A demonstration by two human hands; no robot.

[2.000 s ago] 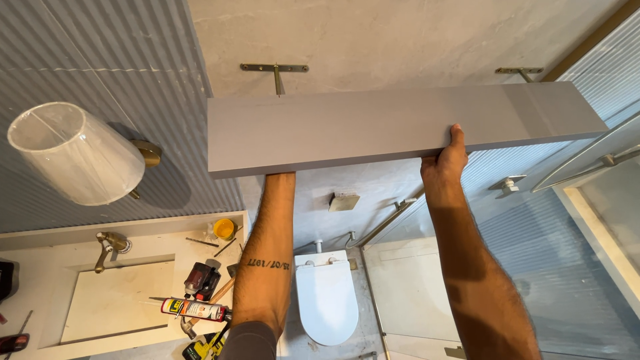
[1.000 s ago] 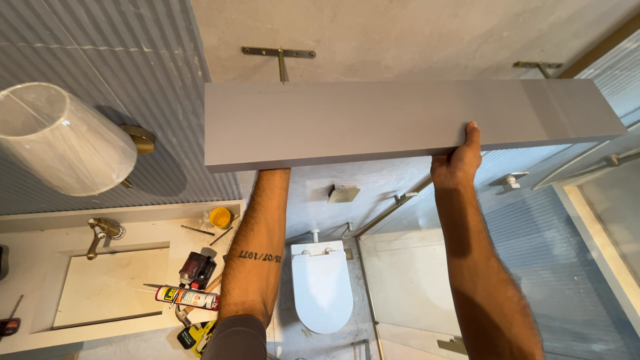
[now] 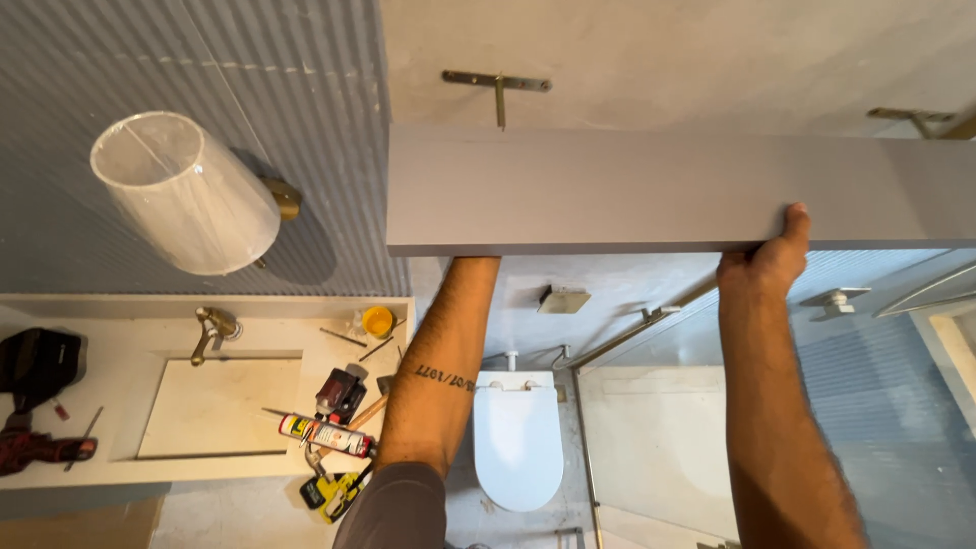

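Observation:
A long grey shelf board [image 3: 610, 191] spans the view, just in front of the plastered wall. My right hand [image 3: 774, 255] grips its near lower edge, thumb on the top face and fingers beneath. My left forearm reaches under the board's left part; that hand is hidden behind it. One metal shelf bracket [image 3: 499, 82] is fixed to the wall, its rod pointing toward the board's rear edge near the left end. Another metal bracket [image 3: 911, 114] is on the wall at the right, its rod partly hidden by the board. Whether either rod enters the board cannot be told.
A wall lamp [image 3: 191, 194] juts out at left. Below are a countertop with a sink basin [image 3: 221, 404], brass faucet [image 3: 213, 328], sealant cartridge [image 3: 324, 435], hammer, yellow cup [image 3: 377, 322] and power tools. A white toilet [image 3: 518, 442] stands under the board, beside a glass shower partition.
The board stays held in both hands near the brackets. The view has shifted, so the board's right end is now out of frame.

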